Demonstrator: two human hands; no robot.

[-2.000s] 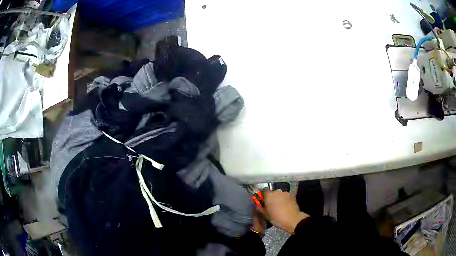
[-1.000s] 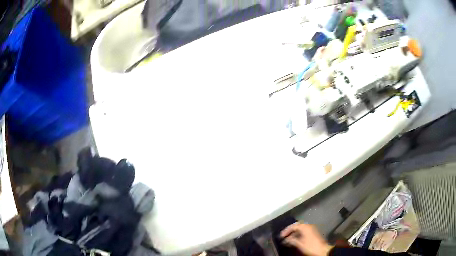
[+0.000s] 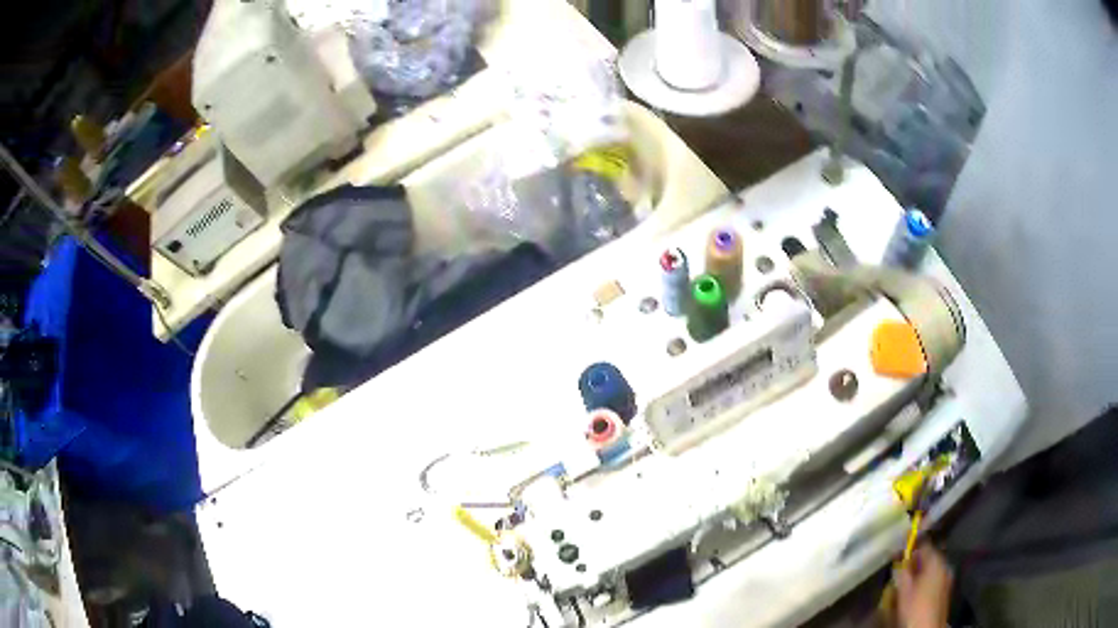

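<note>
The white industrial sewing machine (image 3: pixel 797 423) lies across the lower right of the table. My right hand (image 3: pixel 926 591) is at the bottom right, blurred and cut off by the frame's edge. Its fingertips meet the lower end of a thin yellow-orange tool (image 3: pixel 913 534); blur hides whether they grip it. The tool's upper end lies by a black-and-yellow card (image 3: pixel 954 464) at the table's right end. My left hand is out of the picture.
Small thread spools, among them a green one (image 3: pixel 707 309), stand behind the machine head. An orange block (image 3: pixel 899 350) sits on it. Dark grey cloth (image 3: pixel 356 264) lies in the cream trough (image 3: pixel 227 380). A blue crate (image 3: pixel 110 368) is at left.
The view has swung right and up to the machine and trough; the garment heap has mostly left the picture. My right hand has moved from below the table's front edge to its right end.
</note>
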